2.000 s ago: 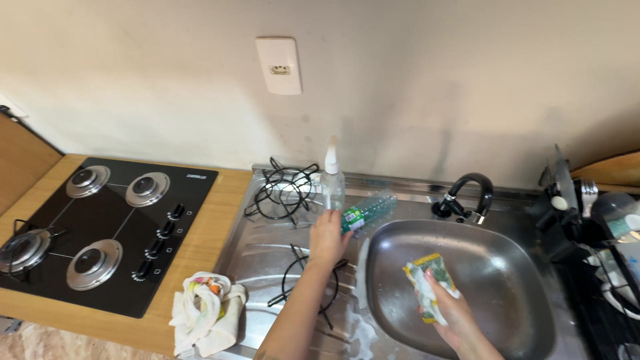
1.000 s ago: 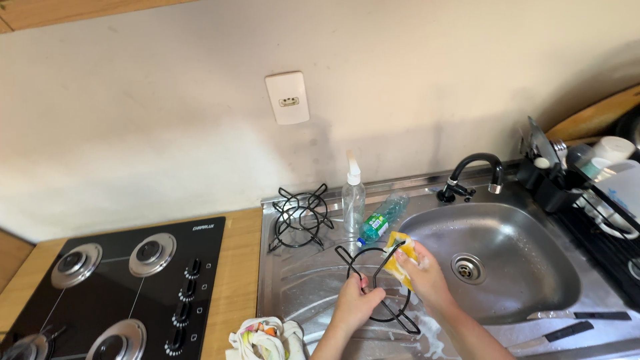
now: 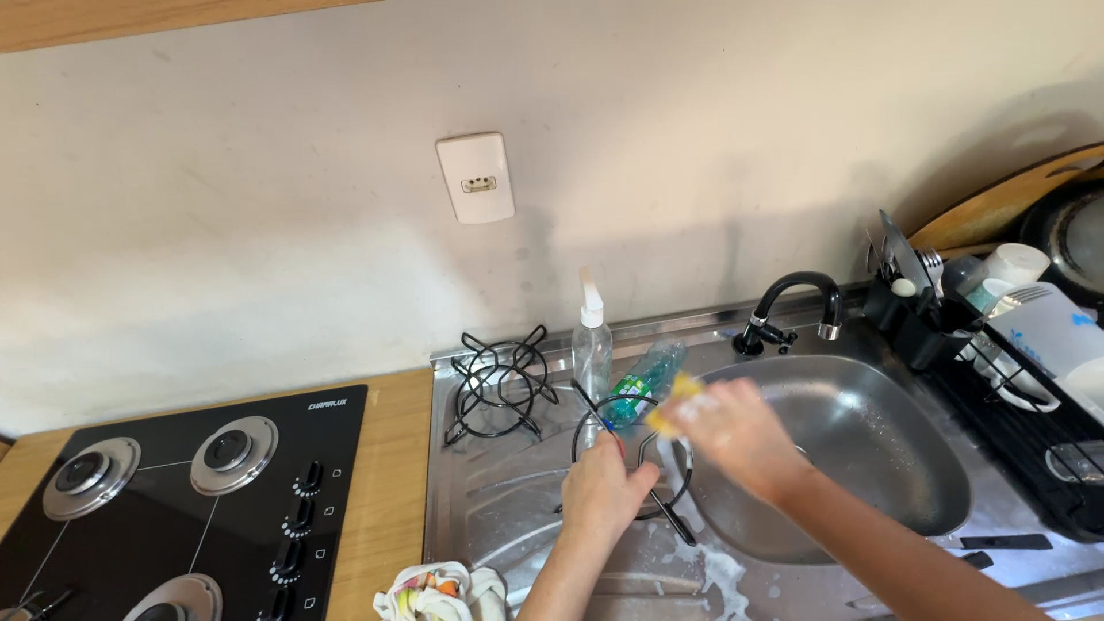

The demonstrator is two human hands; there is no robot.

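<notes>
My left hand (image 3: 604, 483) grips a black wire burner grate (image 3: 681, 500) above the steel drainboard. Beside the grate's right side is my right hand (image 3: 733, 431), closed on a yellow sponge (image 3: 677, 405) that is blurred; whether it touches the grate cannot be told. Behind them a green-labelled bottle of teal liquid (image 3: 647, 379) lies on its side, close to an upright clear pump bottle (image 3: 592, 349). More stacked black grates (image 3: 500, 388) rest at the drainboard's back left corner. Suds (image 3: 723, 578) lie on the steel near the basin.
A steel sink basin (image 3: 845, 448) with a black faucet (image 3: 798, 293) lies right of the hands. Knives (image 3: 1005, 542) rest at its front edge. A black dish rack (image 3: 1018, 448) holds dishes. To the left are a gas cooktop (image 3: 172, 509) and a crumpled cloth (image 3: 440, 591).
Two seconds ago my right hand held the sponge over the basin and my left hand was by the bottles. The grate then lying on the drainboard is now in my left hand.
</notes>
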